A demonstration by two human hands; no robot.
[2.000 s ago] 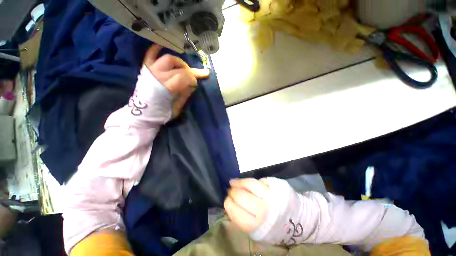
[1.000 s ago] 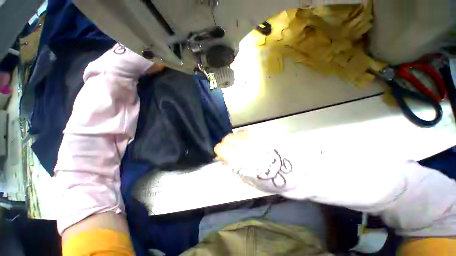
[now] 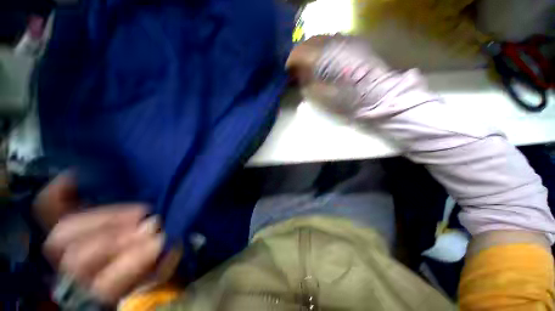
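Note:
A large navy-blue cloth [image 3: 176,91] is lifted and spread over the left and middle of the view, blurred by motion. My left hand [image 3: 106,246] is at the lower left, blurred, with bent fingers closed on the cloth's lower edge. My right hand [image 3: 310,64] is at the upper middle, at the cloth's right edge close to the bright lamp spot, and pinches that edge. The cloth hides most of the sewing machine and the needle area.
Yellow fabric scraps [image 3: 417,27] lie at the upper right. Scissors with a black loop [image 3: 518,91] lie beside red handles [image 3: 532,58] on the right of the white table [image 3: 341,140]. A white tool [image 3: 447,243] hangs below the table edge. The khaki apron [image 3: 316,267] is at the bottom.
My left hand has come from beside the needle down to the lower left. My right hand has moved up towards the lamp spot. The navy cloth is raised, and the dark grey piece no longer shows.

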